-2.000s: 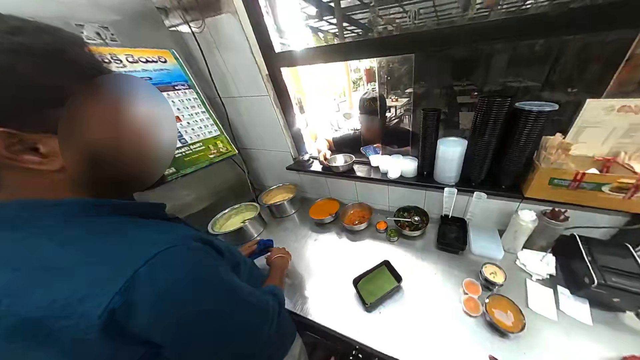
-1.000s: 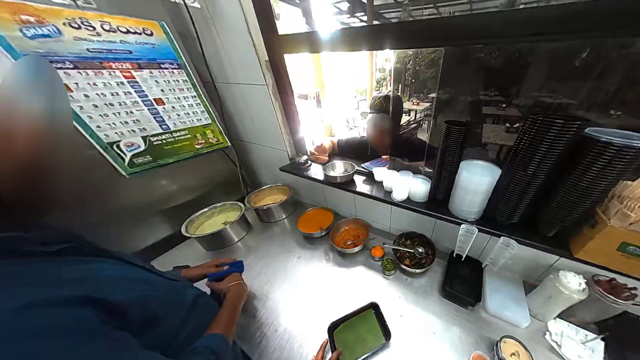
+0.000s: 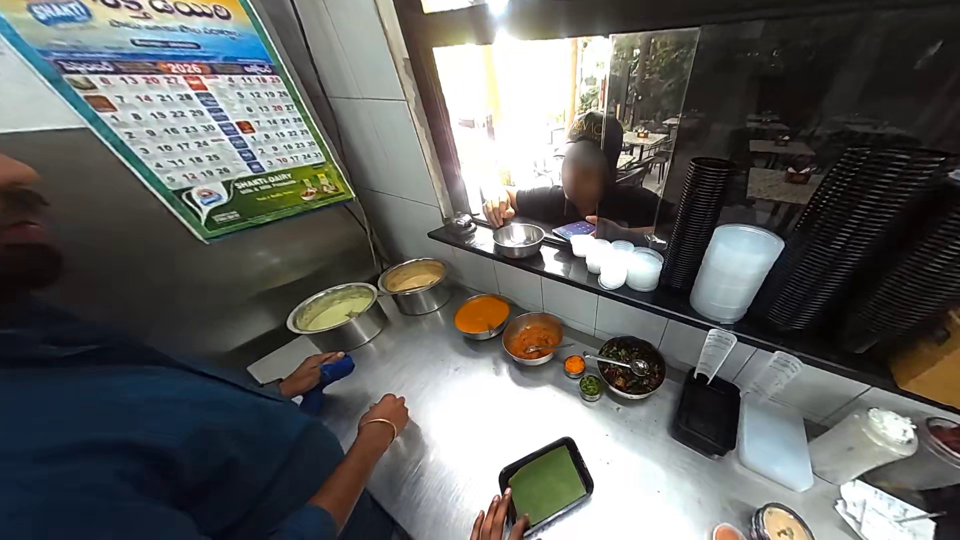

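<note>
My left hand [image 3: 495,517] is at the bottom edge, its fingers apart and touching the near left rim of a black plastic tray [image 3: 546,484] that holds a smooth green sauce or puree. The palm is cut off by the frame. My right hand is not in view. Beyond the tray stand a small steel cup of chopped greens [image 3: 590,387], a small cup of orange food [image 3: 574,365] and a steel bowl of dark leafy food [image 3: 632,367] with a spoon. Bowls of orange gravy [image 3: 481,315] and of orange-red food with a spoon [image 3: 532,338] stand farther left.
A co-worker in a blue shirt [image 3: 150,427] stands left, a blue cloth [image 3: 336,370] in one hand. Steel pots [image 3: 367,330] stand behind. Black containers [image 3: 706,412] and a lidded tub [image 3: 774,442] are right. Stacked containers [image 3: 737,274] line the ledge; a person [image 3: 637,210] leans beyond it.
My left hand has come in from the bottom edge to the tray. The co-worker's two hands, close together a second ago, are now apart. The view has turned and moved closer.
</note>
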